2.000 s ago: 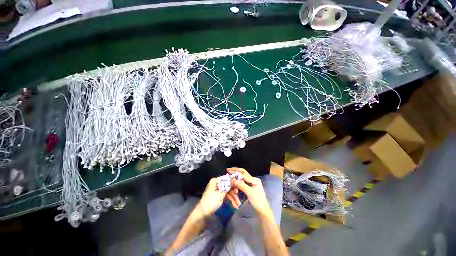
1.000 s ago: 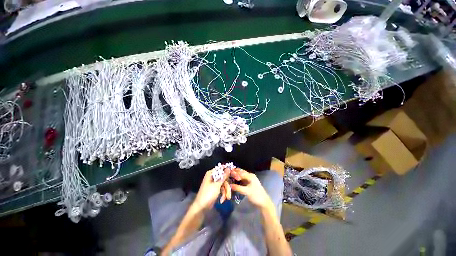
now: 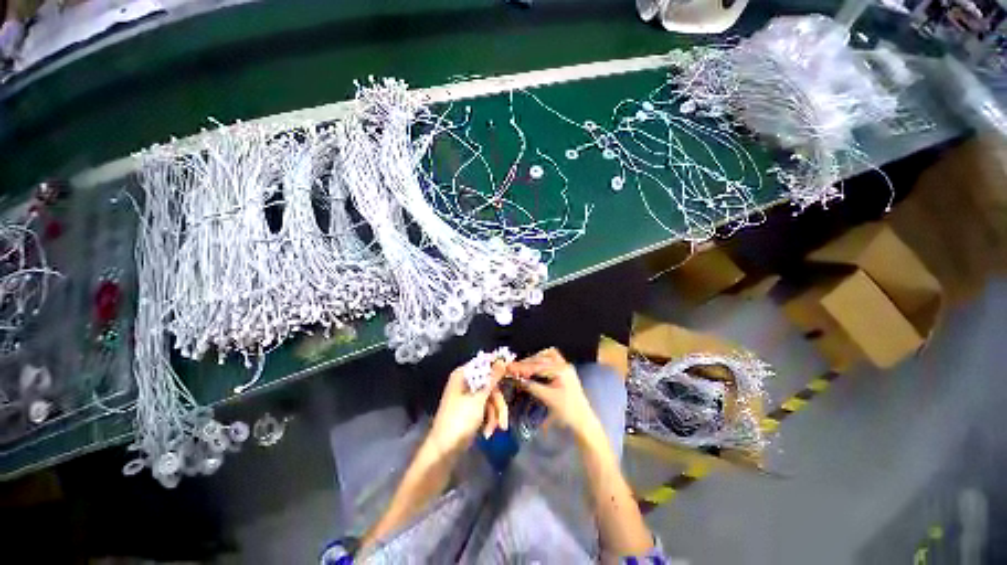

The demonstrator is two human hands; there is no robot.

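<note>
A small cluster of white cable end pieces [image 3: 483, 372] stands out above my left hand [image 3: 462, 406], which is shut around the bunch over my lap. My right hand [image 3: 554, 388] touches the right side of the cluster with its fingertips. The fingers are small and blurred here, so I cannot tell whether they pinch a single piece. Thick white cable bundles [image 3: 226, 248] lie side by side on the green bench in front of me, with round ends over the near edge.
Loose leads [image 3: 685, 166] lie on the bench at centre-right, and bagged leads [image 3: 812, 94] at the far right. A carton [image 3: 652, 337] with coiled leads stands by my right knee, another open carton [image 3: 872, 315] farther right. A white housing [image 3: 707, 11] is on the belt.
The white housing has shifted left and towards the top edge of the picture. Both hands appear slightly higher, with the cluster still in my left hand. The bundles have not visibly moved.
</note>
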